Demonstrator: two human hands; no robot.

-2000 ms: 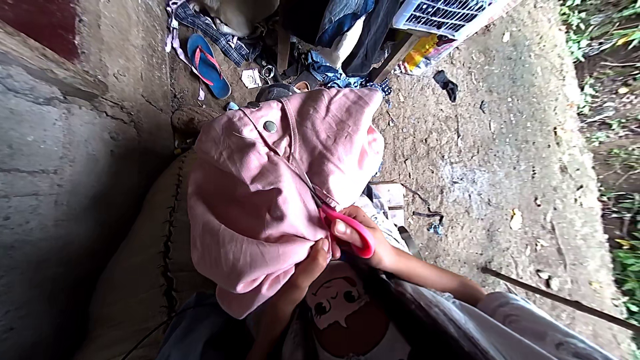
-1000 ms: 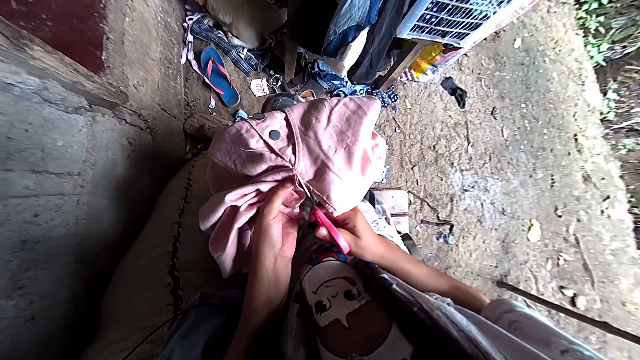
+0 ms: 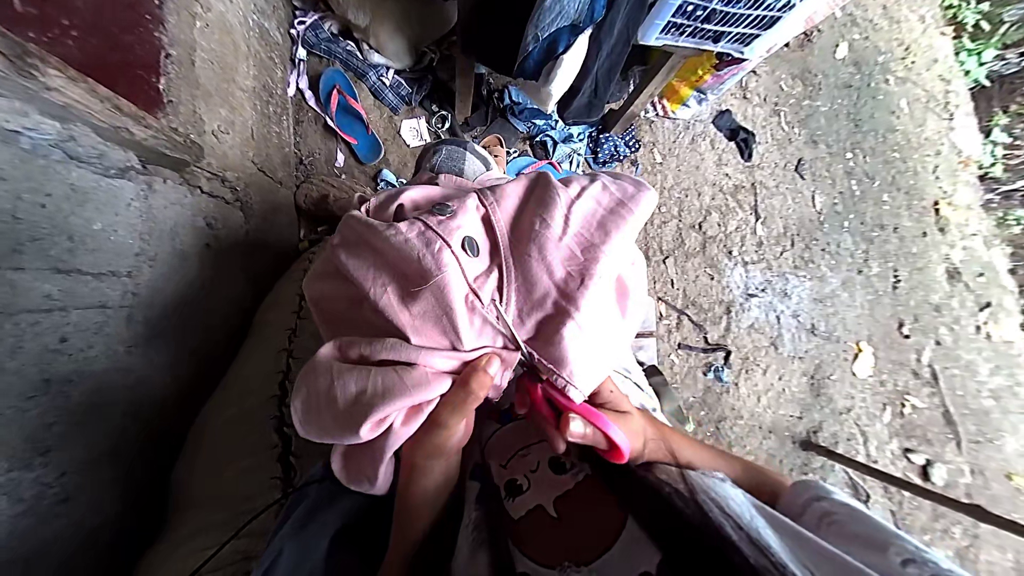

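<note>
A pink cloth garment [image 3: 384, 280] with dark metal buttons [image 3: 470, 246] lies bunched over my lap. My right hand [image 3: 604, 424] holds scissors with pink handles [image 3: 596, 428], thumb in a loop. Their blades run along a seam of the garment, with cloth on both sides, and part of the blades is hidden by the fabric. My left hand [image 3: 456, 408] pinches the garment's near edge just left of the scissors, thumb on top. The fingers under the cloth are hidden. Below the hands a printed cartoon face [image 3: 536, 472] shows on my clothing.
A stuffed sack [image 3: 232, 424] with a stitched seam is at my left, beside a concrete wall [image 3: 120, 296]. A blue flip-flop [image 3: 350, 116], scraps of cloth and a plastic crate [image 3: 720, 24] are ahead. A stick [image 3: 904, 488] lies on the dirt ground at the right.
My left hand has moved off the bunched cloth to the garment's near edge. The folds lie more spread out than a second ago, and both buttons now show.
</note>
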